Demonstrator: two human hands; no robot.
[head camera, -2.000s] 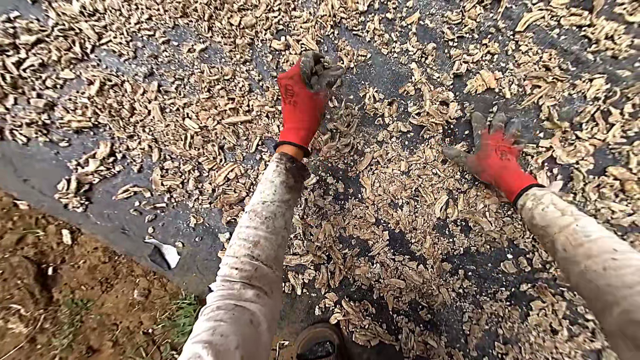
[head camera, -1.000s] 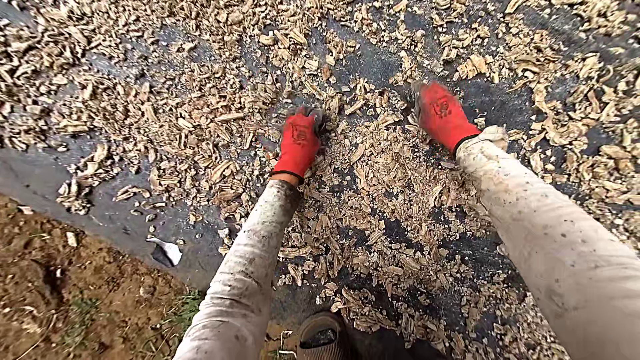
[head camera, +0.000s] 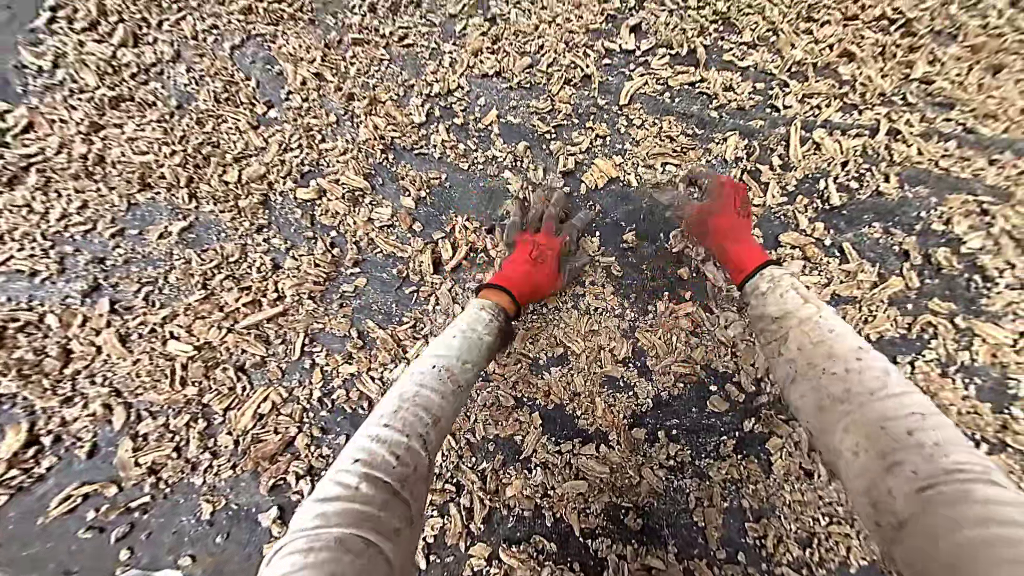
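Dried, light brown plant pieces (head camera: 592, 344), perhaps sliced roots, lie scattered over a dark ground sheet (head camera: 48, 520). My left hand (head camera: 538, 252), in a red glove with grey, dirty fingers, is palm down with its fingers spread over the pieces near the middle of the view. To its right, my right hand (head camera: 716, 220) wears a matching glove. Its fingers are curled and blurred just above the sheet, so whether pieces are in them cannot be told. Soiled pale sleeves cover both forearms.
Thicker drifts of the same pieces spread at the left and the upper right. Dark sheet shows between them in patches, with finer crumbs and whitish dust on it. At the bottom edge lies part of a white scrap (head camera: 152, 572).
My left hand, curled a second ago, now has its fingers spread and lies farther forward over the pieces. The view has shifted; the bare soil and the shoe have left it.
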